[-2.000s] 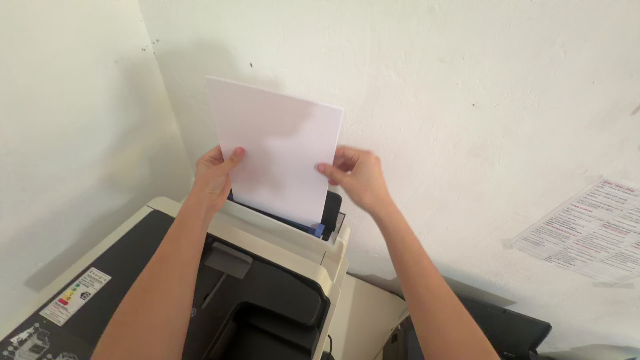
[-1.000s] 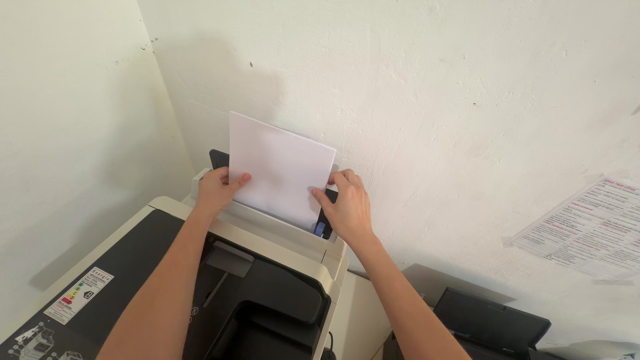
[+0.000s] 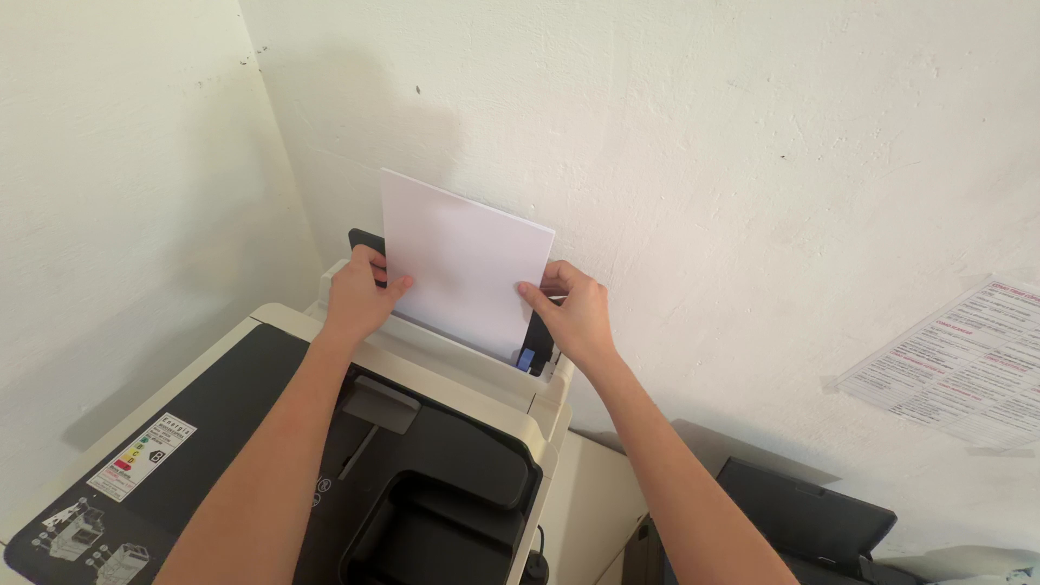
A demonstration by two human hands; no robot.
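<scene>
A stack of white paper [image 3: 467, 260] stands upright in the rear paper feeder of a cream and black printer [image 3: 455, 447]. My left hand [image 3: 361, 294] grips its left edge, thumb on the front face and fingers beside the black paper support [image 3: 366, 240]. On the opposite edge is my right hand [image 3: 575, 307], its thumb on the front and its fingers behind. A blue tab [image 3: 526, 359] shows at the stack's lower right corner. The stack's bottom edge is hidden inside the feeder slot.
A black device with a raised flap [image 3: 804, 508] stands at the lower right, on or beside a pale surface [image 3: 593, 487]. A printed sheet [image 3: 959, 366] is taped to the wall at right. The wall rises close behind the feeder. A black cable [image 3: 536, 561] lies by the printer.
Both hands have lowered the paper stack into the rear feeder from its higher place two seconds ago. Over the last second, stack and hands have moved little. More of the black support shows at left than at first.
</scene>
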